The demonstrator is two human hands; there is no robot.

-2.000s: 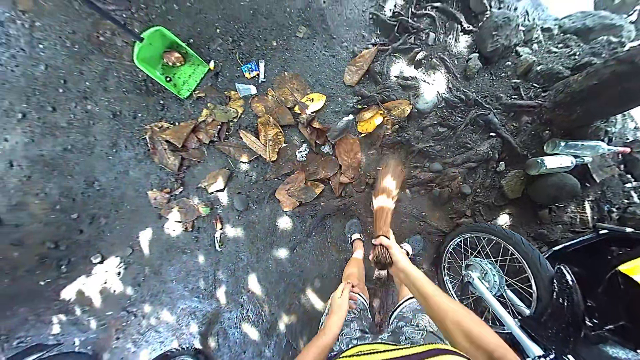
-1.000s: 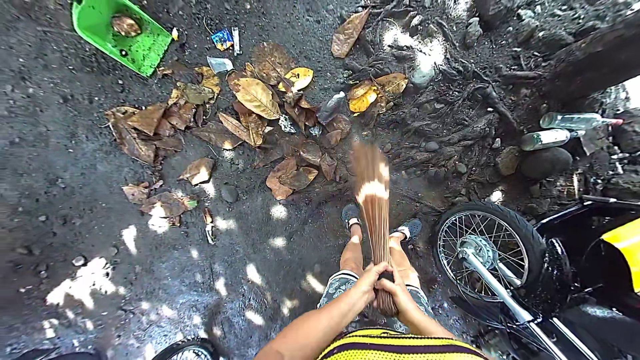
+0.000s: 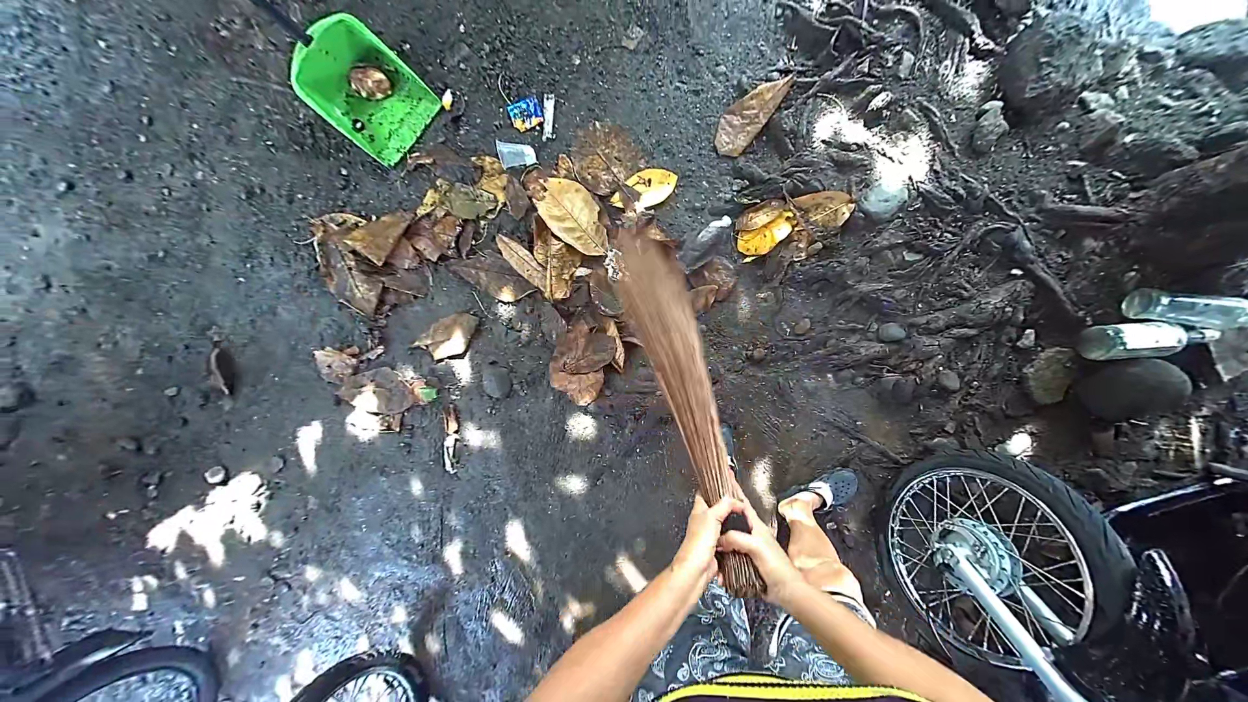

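Observation:
A stick broom of thin brown ribs (image 3: 682, 380) slants up and left from my hands, its spread tip blurred over a scatter of dry leaves (image 3: 570, 214). My left hand (image 3: 707, 536) is closed round the bound end, and my right hand (image 3: 760, 554) grips it alongside, the two touching. Brown and yellow leaves lie left of and around the tip. At the upper left a green plastic dustpan (image 3: 419, 112) holds a brown lump (image 3: 370, 82). A blue wrapper (image 3: 525, 113) and a clear plastic scrap (image 3: 515, 154) lie above the leaves.
A motorcycle wheel (image 3: 1009, 561) stands close on the right. Two glass bottles (image 3: 1131, 340) rest beside a dark stone (image 3: 1136, 388). Roots (image 3: 1033, 263) and rocks cover the upper right. More wheels (image 3: 366, 680) show at the bottom left. My sandalled foot (image 3: 834, 487) is on the dark ground.
The broom, upright one second ago, now slants left with its tip over the leaves. My left hand, lower and apart from the broom two seconds ago, has joined my right on it.

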